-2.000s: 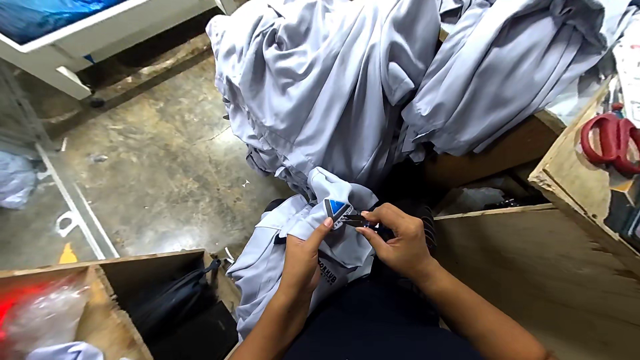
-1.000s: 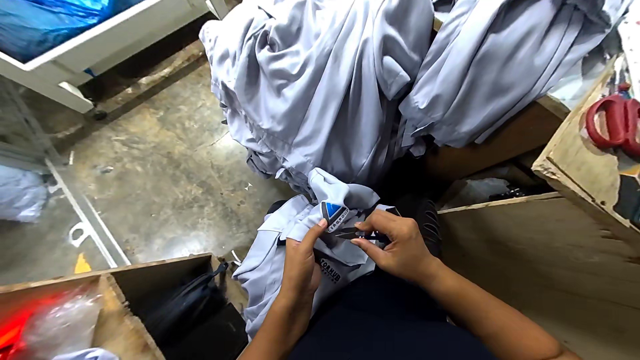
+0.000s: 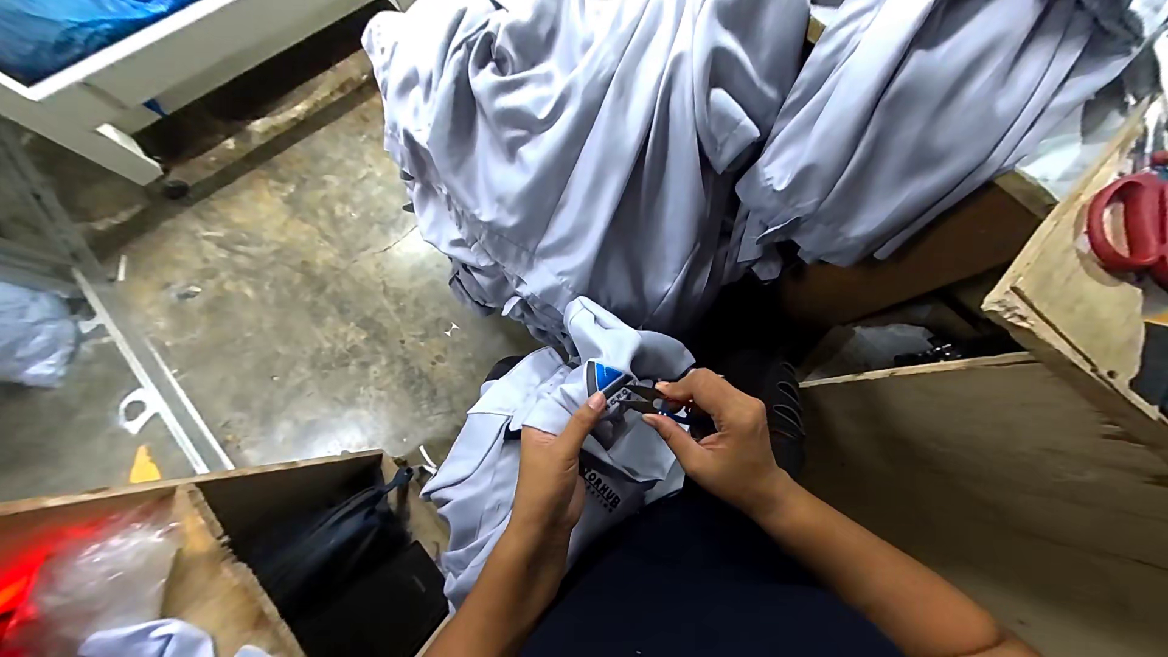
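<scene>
A light grey garment (image 3: 488,456) lies over my lap, with dark lettering on its cloth. My left hand (image 3: 552,465) pinches it beside an embroidered patch (image 3: 607,381) with a blue triangle, thumb at the patch's lower edge. My right hand (image 3: 725,433) holds small thread snips (image 3: 646,398) between thumb and fingers. Their dark blades stand apart, tips at the patch's right side. Whether they touch a thread is too small to tell.
Light grey garments (image 3: 584,164) hang in a large heap just ahead. Red-handled scissors (image 3: 1130,224) lie on the wooden bench (image 3: 1049,283) at right. A wooden box (image 3: 196,525) holds plastic and dark cloth at lower left. A white frame (image 3: 100,137) stands at upper left.
The snips' blades now show spread apart at the patch; one second ago they looked closer together. Both hands remain at the patch.
</scene>
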